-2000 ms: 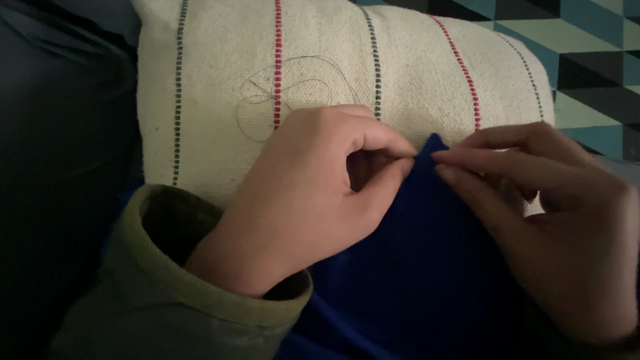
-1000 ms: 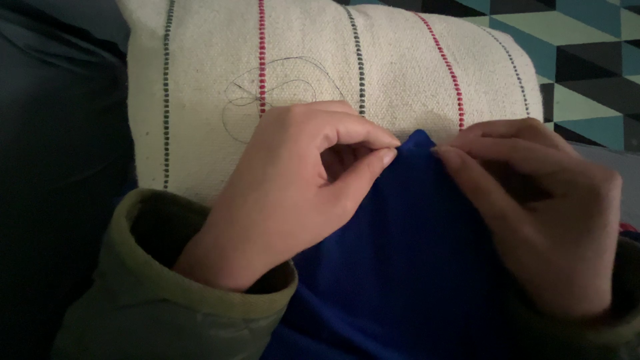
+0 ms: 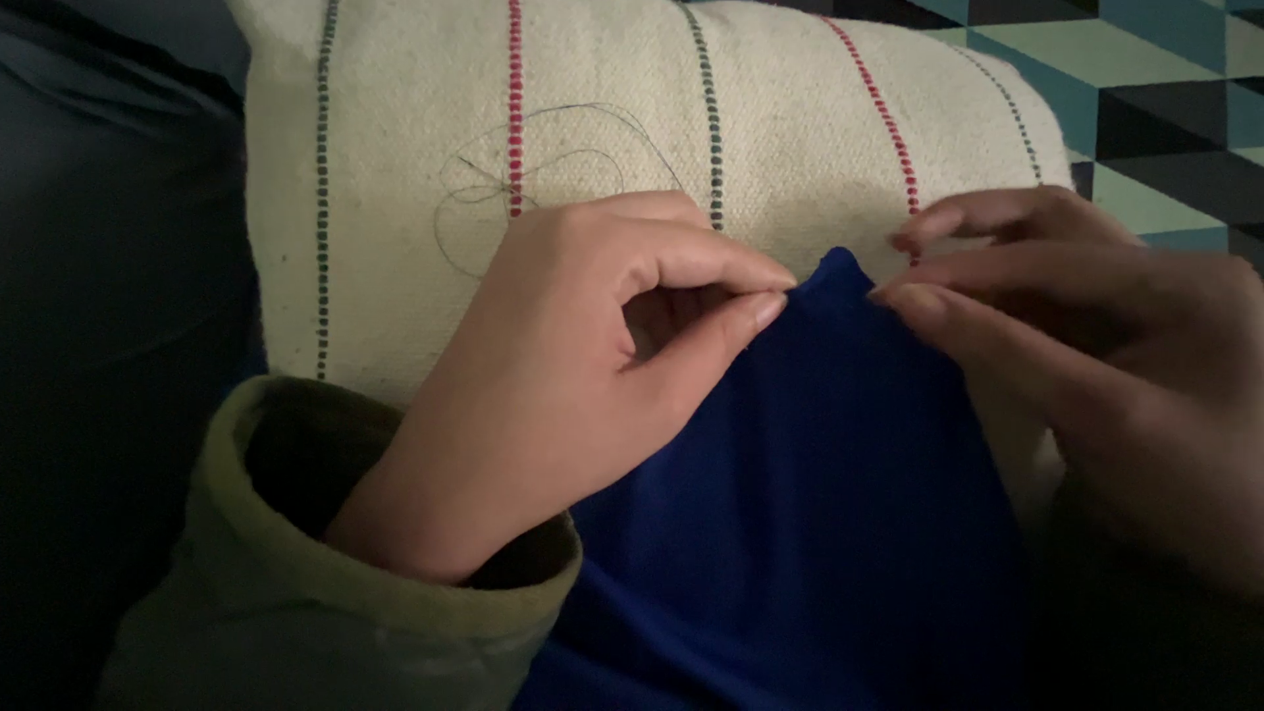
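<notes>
A dark blue cloth (image 3: 810,474) lies over a cushion, its top edge raised to a small peak between my hands. My left hand (image 3: 583,365) pinches that edge left of the peak with thumb and forefinger. On the other side, the thumb and forefinger of my right hand (image 3: 1096,336) close on the edge of the cloth. A thin dark thread (image 3: 592,106) lies in loose loops on the cushion beyond my left hand. A needle cannot be made out.
The cream woven cushion (image 3: 612,59) has red and dark dashed stripes. Behind it at the right is a fabric with a geometric pattern (image 3: 1165,109). Dark cloth (image 3: 109,296) fills the left side, and a wide olive sleeve cuff (image 3: 395,592) surrounds my left wrist.
Both hands stay at the cloth's top edge. The fingers of my right hand have shifted slightly, with one now raised apart from the pinch.
</notes>
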